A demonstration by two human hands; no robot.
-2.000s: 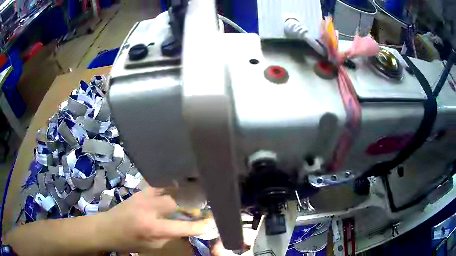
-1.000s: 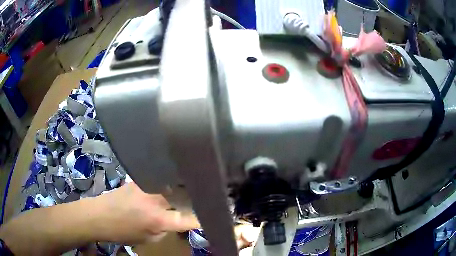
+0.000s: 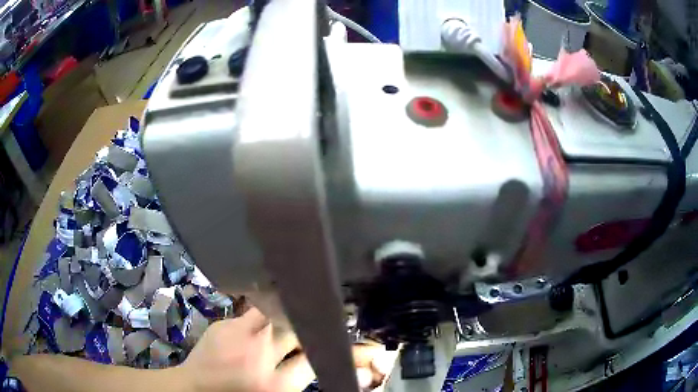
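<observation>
The machine head [image 3: 428,168] fills the middle of the view and hides the needle area. My left hand [image 3: 241,352] is at the bottom, left of the pale vertical bar [image 3: 287,191]; its fingertips go behind the bar, and what they hold is hidden. A small part of my right hand [image 3: 370,362] shows just right of the bar, its fingers mostly hidden. A large heap of looped fabric pieces [image 3: 126,256] lies at the left. Blue flat fabric pieces [image 3: 473,370] show below the machine at the bottom.
The tan tabletop [image 3: 96,132] edges the heap. The black tension assembly [image 3: 413,310] hangs at the machine's front. A red-handled tool [image 3: 538,369] lies by the machine base. A pink cloth [image 3: 548,161] is tied on the head. White bins [image 3: 557,29] stand behind.
My left hand has shifted down and a little right since the last frame, and more of the looped pieces show above it. The camera view has shifted slightly.
</observation>
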